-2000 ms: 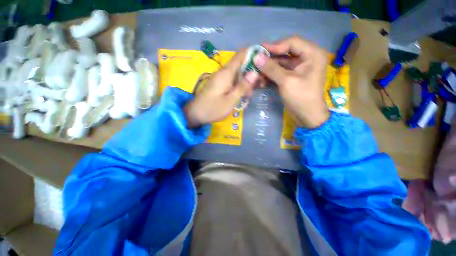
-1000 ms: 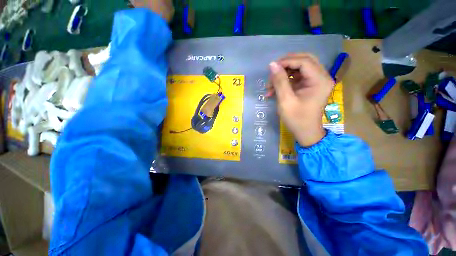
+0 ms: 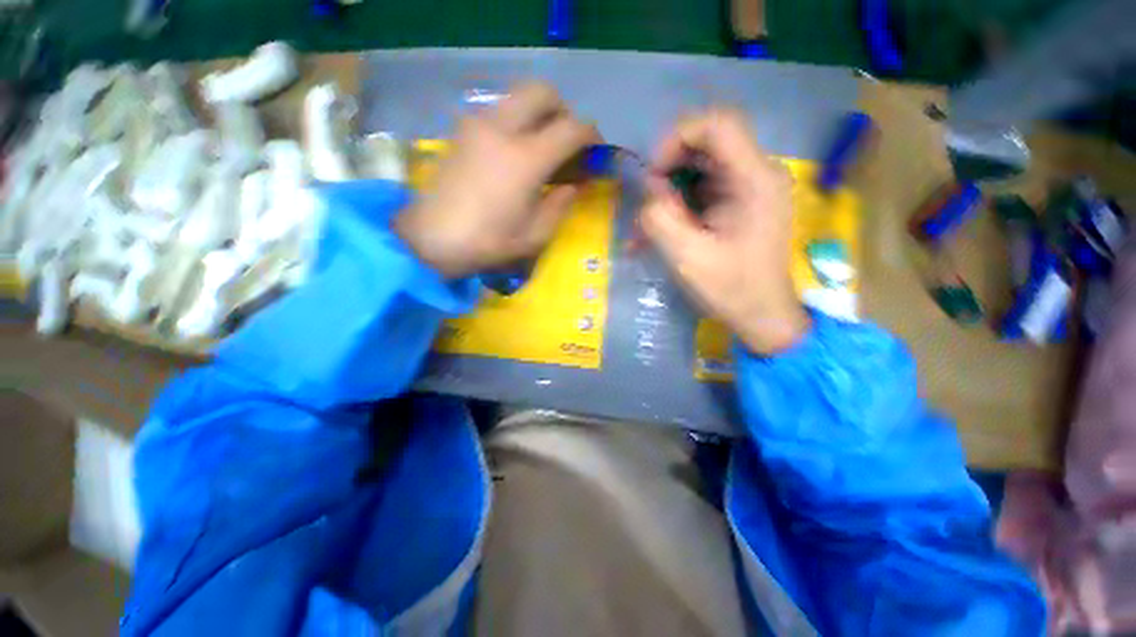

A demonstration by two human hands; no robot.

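Note:
My left hand [image 3: 492,187] is over the left yellow panel of the grey work mat [image 3: 523,388], fingers closed round a blue battery [image 3: 601,159] whose end shows at the fingertips. My right hand [image 3: 729,224] is a short way right, pinching a small dark green piece, seemingly the circuit board [image 3: 688,181]. A thin dark wire seems to run between the two hands. Both hands are blurred. Another blue battery [image 3: 845,149] lies at the mat's right, with a green board [image 3: 830,261] below it.
White housing halves [image 3: 187,205] are heaped at left on brown cardboard. Several blue batteries with boards [image 3: 1044,292] lie at right. More blue cells [image 3: 880,31] lie on the green surface [image 3: 673,23] at the back. An open carton [image 3: 44,460] is lower left. A pink sleeve [image 3: 1106,411] is at the right edge.
My left arm has come back from the far green surface to the mat. My left hand now holds the battery that lay on the left yellow panel; my right hand now pinches its green board.

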